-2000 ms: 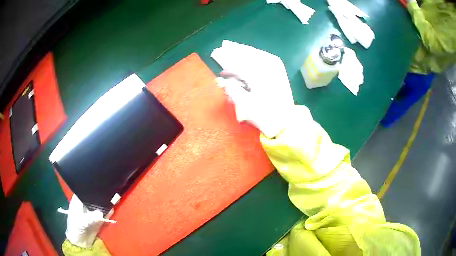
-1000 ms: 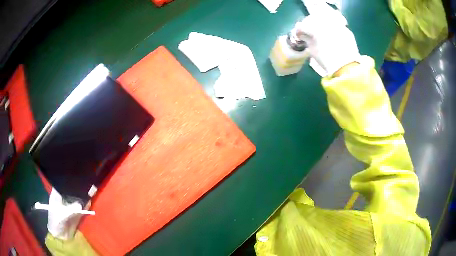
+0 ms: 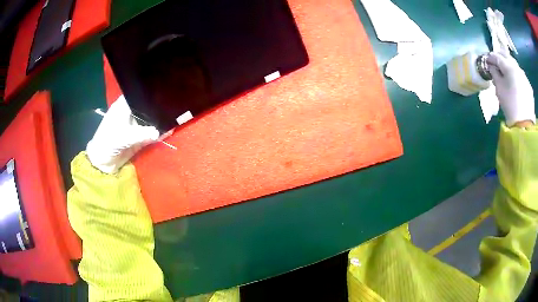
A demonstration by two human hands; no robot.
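A black glossy LCD panel (image 3: 206, 59) lies tilted over an orange-red foam pad (image 3: 277, 141), with two white tabs on its near long edge. My white-gloved left hand (image 3: 121, 138) grips the panel's near left corner, with thin white strips sticking out beside the fingers. My white-gloved right hand (image 3: 512, 88) is at the far right, its fingers at the round metal top of a squat translucent bottle (image 3: 467, 74) with pale yellow on it. Whether its fingers close on the top or hold a wipe is hard to tell. A large white cloth (image 3: 410, 56) lies between pad and bottle.
At the left, one orange-red pad (image 3: 91, 17) bears a dark panel (image 3: 53, 29), and a nearer one (image 3: 50, 194) bears a silvery panel (image 3: 12, 206). Crumpled white wipes (image 3: 498, 29) lie around the bottle on the green bench (image 3: 277, 236). Grey floor with a yellow line shows at lower right.
My right hand first left the white cloth for the bottle and is still at its top. My left hand keeps the panel corner. The view has swung, bringing more of the left pads in.
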